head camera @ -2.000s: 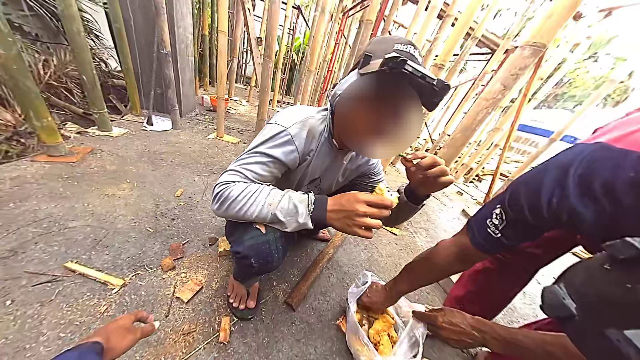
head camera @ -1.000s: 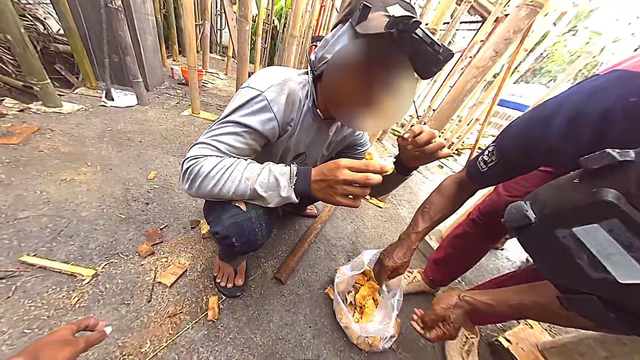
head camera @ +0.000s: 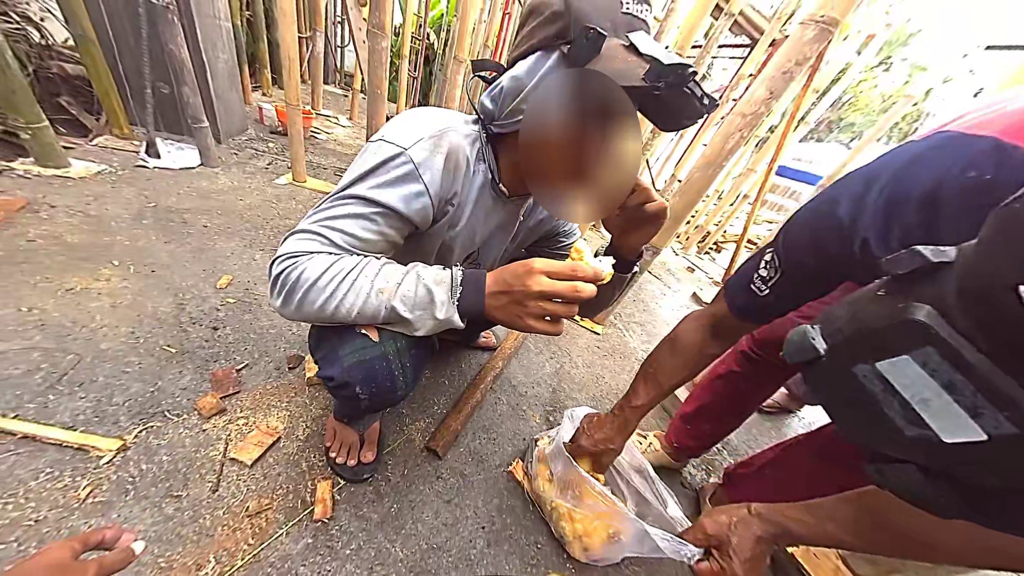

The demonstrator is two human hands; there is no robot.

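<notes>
My left hand is at the lower left edge, over the ground, its fingers slightly curled and apart. A small white spot shows at one fingertip; whether it is a nail or a bit of something cannot be told. My right hand is not in view. A clear plastic bag of yellow food stands on the ground at lower centre right. A co-worker's one hand reaches into it while the other grips its edge. Facing me, a crouching person in a grey long-sleeved top holds a piece of yellow and white food near the face.
A brown wooden stick lies beside the crouching person's foot. Wood chips and a split bamboo strip are on the ground at left. Upright bamboo poles stand behind. A dark welding-type mask juts in at right.
The co-worker's hand, off the bag one second ago, now grips its edge. The crouching person's other hand has moved up beside the face. The view has come closer to them.
</notes>
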